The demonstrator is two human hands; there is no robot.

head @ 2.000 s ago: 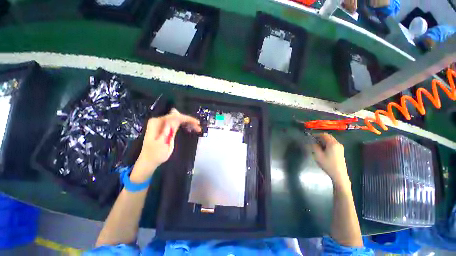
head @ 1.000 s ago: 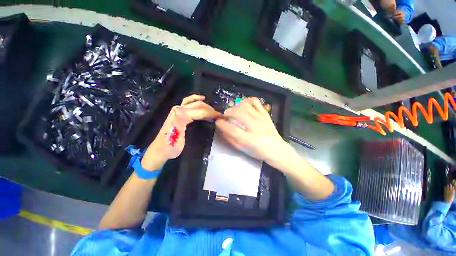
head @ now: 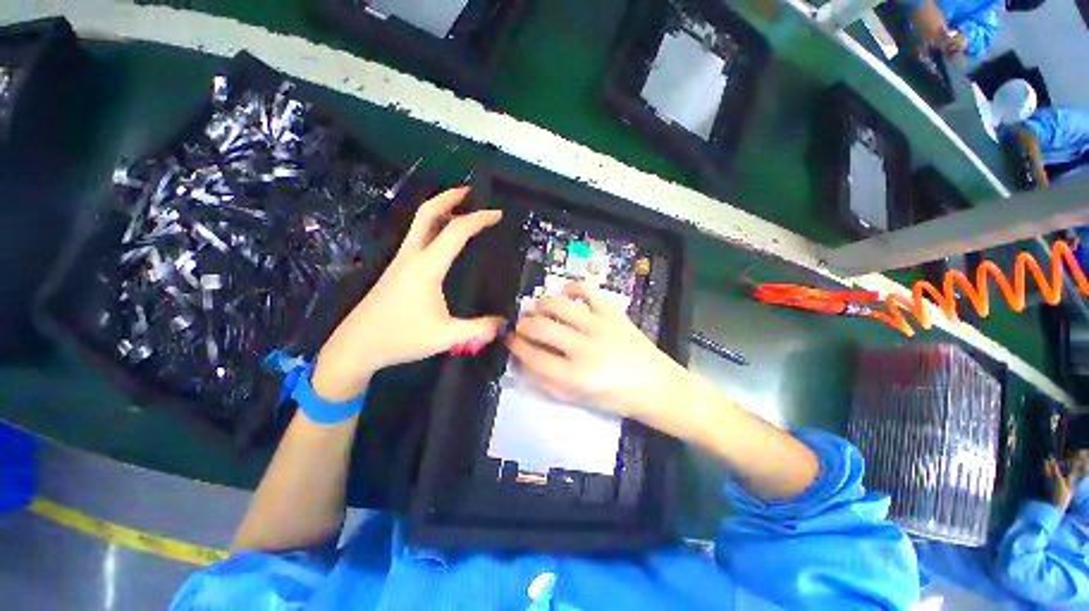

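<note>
An open tablet unit (head: pixel 555 424) lies in a black foam tray (head: pixel 460 477), with its mainboard (head: pixel 585 254) and green patch at the top end. My left hand (head: pixel 412 292) is at the tray's left side, thumb and fingers spread apart, the thumb tip at the unit's left edge. My right hand (head: pixel 591 352) lies over the upper part of the silver rectangle, fingers bent, fingertips close to my left thumb. Whether the right fingertips hold a small part is hidden.
A bin heaped with black-silver strips (head: pixel 215 239) is at left. A black pen-like tool (head: pixel 719 349), an orange tool (head: pixel 812 298) with coiled hose (head: pixel 985 281) and clear plastic trays (head: pixel 926 442) are at right. More trayed units (head: pixel 687 84) sit beyond the white rail. Other people (head: pixel 1051 125) are at right.
My right hand has left the bench at right and come over the unit, then slid slightly down. My left fingers have spread and moved up off the unit's edge. The pen-like tool lies on the bench.
</note>
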